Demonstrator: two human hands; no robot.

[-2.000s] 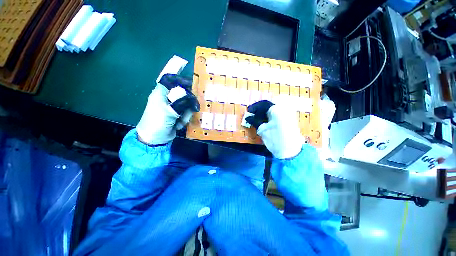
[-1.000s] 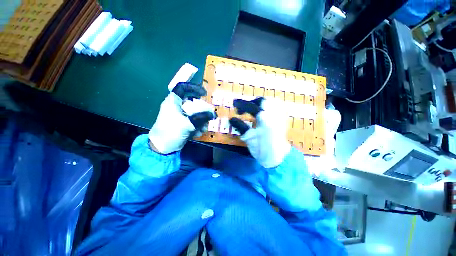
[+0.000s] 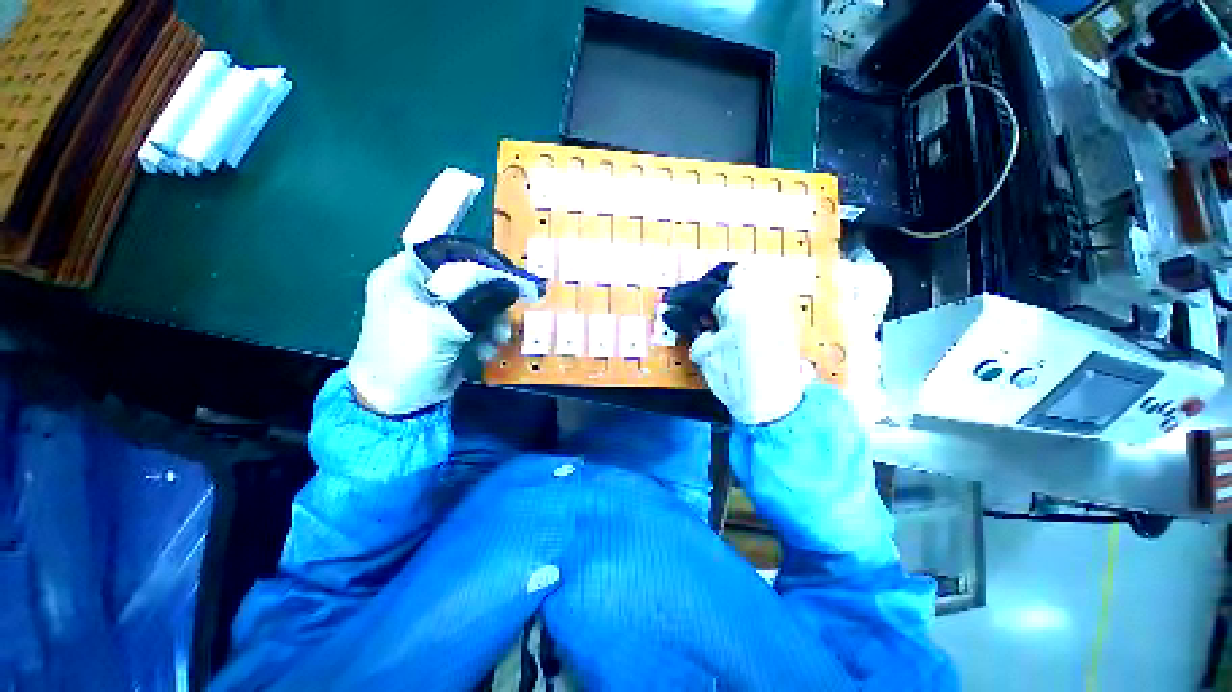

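Observation:
The orange-brown fixture tray (image 3: 503, 203) lies at the near edge of the green bench. White pieces fill its upper two rows, and several (image 3: 569, 334) sit at the left of its bottom row. My left hand (image 3: 401, 325), in a white glove with black fingertips, is at the tray's left edge and holds a white bundle (image 3: 443, 207) that sticks up past the fingers. My right hand (image 3: 746, 345), gloved alike, is over the bottom row with its fingertips on a white piece (image 3: 663, 325); its fingers partly hide the piece and the slots beside it.
Stacked fixture plates (image 3: 74, 149) stand at the far left, with spare white bundles (image 3: 216, 114) beside them. A black shallow tray (image 3: 672, 89) lies behind the fixture tray. A white machine panel with a screen (image 3: 1081, 395) is at right. A blue-lined bin (image 3: 108, 541) is at lower left.
A fourth white piece now sits in the bottom row, where three showed earliest. My right hand moved left to my left hand's side, then back right, with its fingertips at the slot beyond.

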